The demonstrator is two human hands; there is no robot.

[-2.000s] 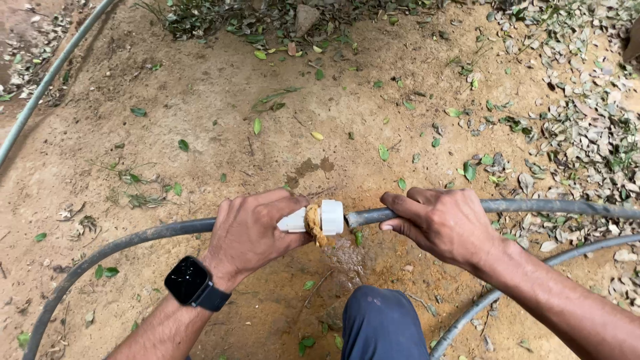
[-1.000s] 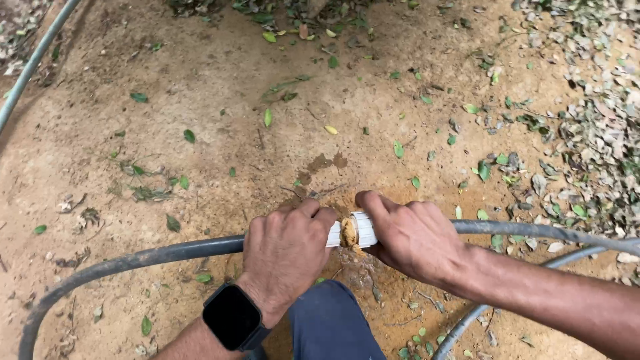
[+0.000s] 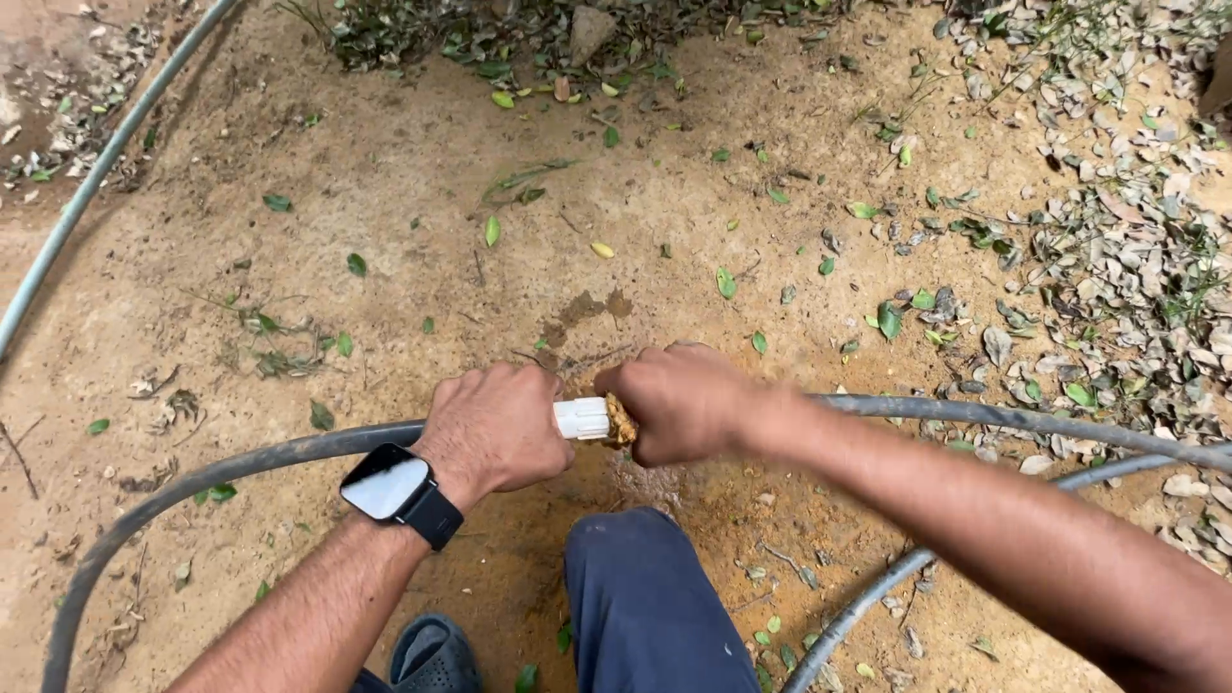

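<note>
A white plastic pipe coupling (image 3: 581,419) shows between my hands, with a tan, muddy-looking wrapping (image 3: 619,422) at its right end. My left hand (image 3: 499,423) grips the coupling's left side where the black hose (image 3: 318,446) comes in. Closed around the right side, my right hand (image 3: 679,404) touches the wrapping and hides the rest of the joint; it looks slightly blurred. Beyond it the black hose (image 3: 924,408) runs out to the right. A smartwatch (image 3: 390,484) is on my left wrist.
A second hose (image 3: 857,611) curves at the lower right and meets the first near the right edge. A grey-green pipe (image 3: 96,178) crosses the upper left. Dry leaves (image 3: 1136,269) lie on the soil at right. My trousered knee (image 3: 645,597) and a clog (image 3: 433,654) are below.
My right hand was on the hose right of the coupling two seconds ago; it has moved left onto the coupling. The gap between coupling and right hose seen then is now hidden by that hand.
</note>
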